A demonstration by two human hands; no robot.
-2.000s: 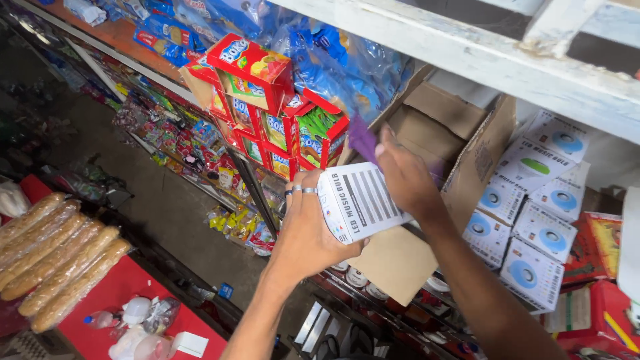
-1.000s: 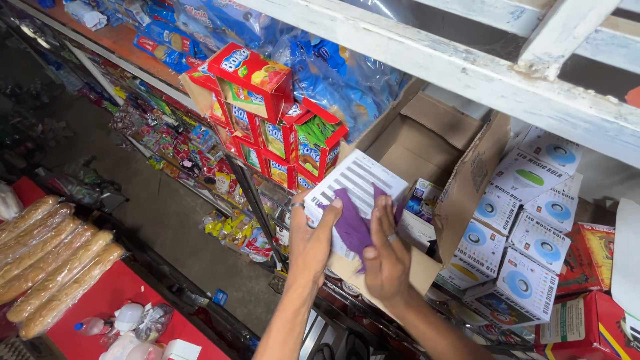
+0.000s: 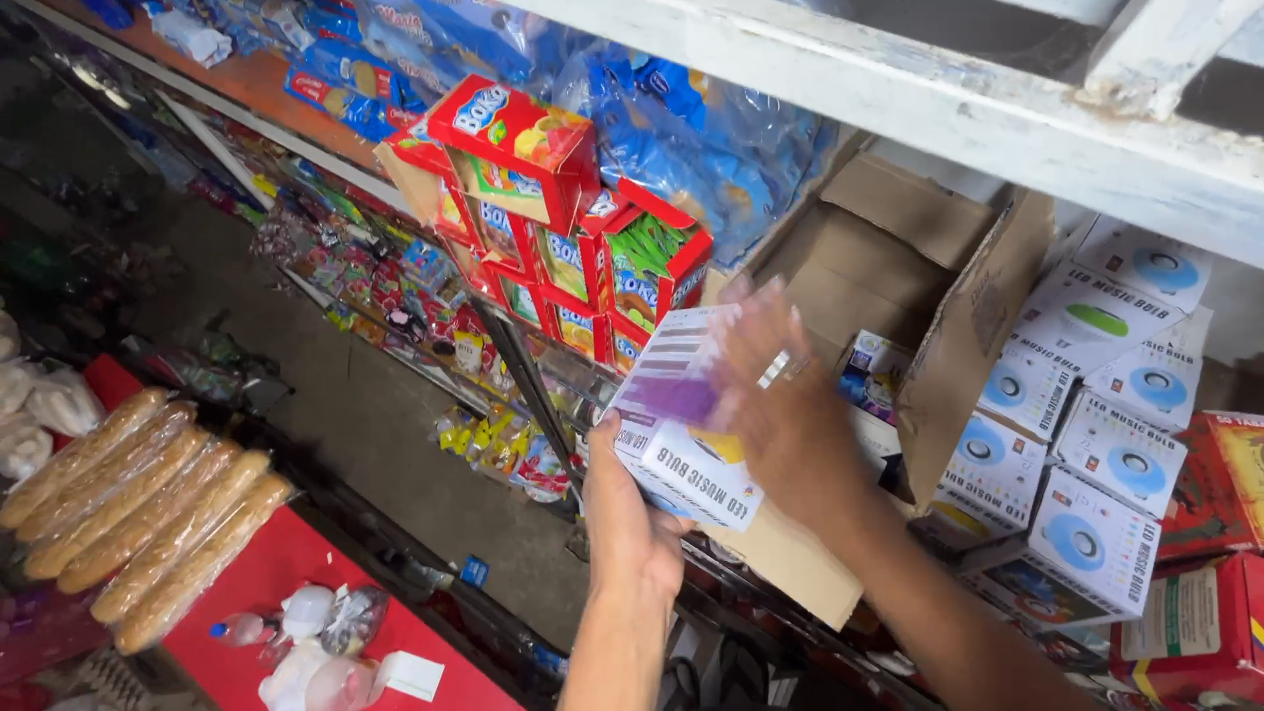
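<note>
A white LED music bulb box [image 3: 691, 459] is tilted in my left hand [image 3: 632, 528], whose thumb and fingers grip its lower part. A blurred purple cloth [image 3: 676, 395] lies against the printed side of the box. My right hand [image 3: 780, 380], motion-blurred and wearing a ring, is pressed to or just beside the cloth and the box's right side; whether its fingers grip the cloth cannot be told. Behind it stands an open cardboard carton [image 3: 973, 326] with a few small boxes inside.
Stacked bulb boxes [image 3: 1086, 538] stand right of the carton. Red Boko drink-mix boxes [image 3: 523, 148] and blue biscuit packs [image 3: 681, 128] fill the shelf's left. A white-painted beam [image 3: 889, 99] crosses above. Wrapped bread loaves [image 3: 148, 504] lie on a red counter [image 3: 267, 592] at lower left.
The box in my left hand has been turned, so other printed faces show. The purple cloth, earlier hanging by my right hand near the carton, is now against the box.
</note>
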